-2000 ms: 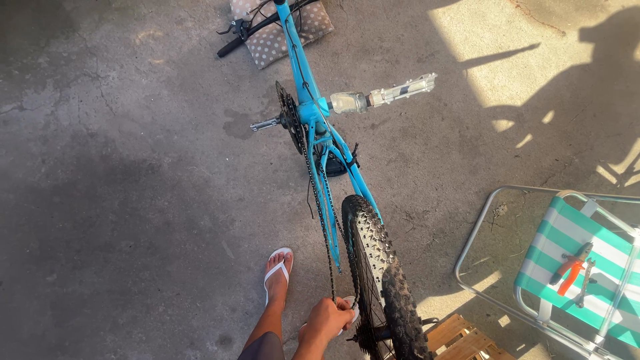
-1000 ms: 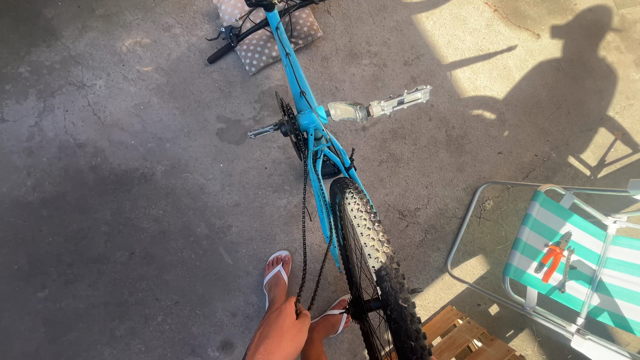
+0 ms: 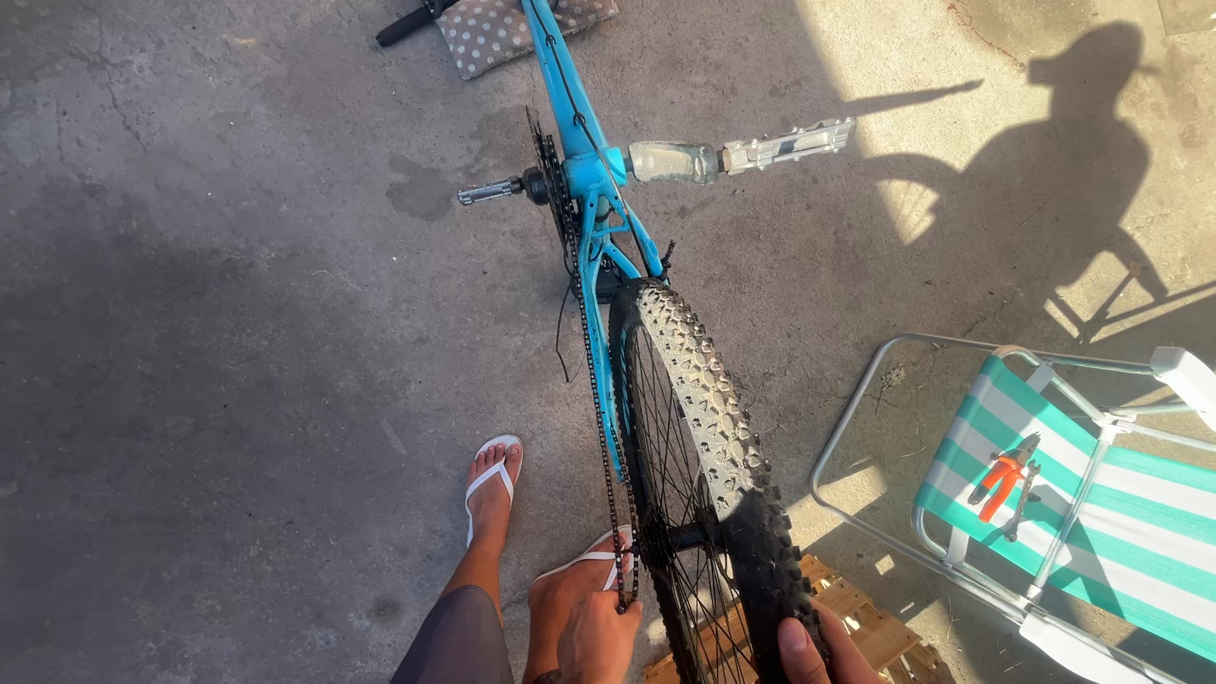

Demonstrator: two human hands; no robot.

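Observation:
A blue bicycle frame lies upside down or tipped before me, its front end toward the top of the view. The chain runs from the chainring back to my left hand, whose fingers pinch its rear loop beside the wheel. My right hand grips the knobby rear tire at its lower right part, thumb on the tread. The spokes and hub show between the hands. One pedal points right, the other crank end left.
At the right stands a green-and-white striped folding chair with orange-handled pliers and a wrench on it. A wooden pallet or crate is beneath the wheel. A polka-dot cushion and a handlebar grip are at the top.
My right hand has come into view and taken hold of the rear tire. My left hand still holds the chain, now closer to the wheel than one second ago.

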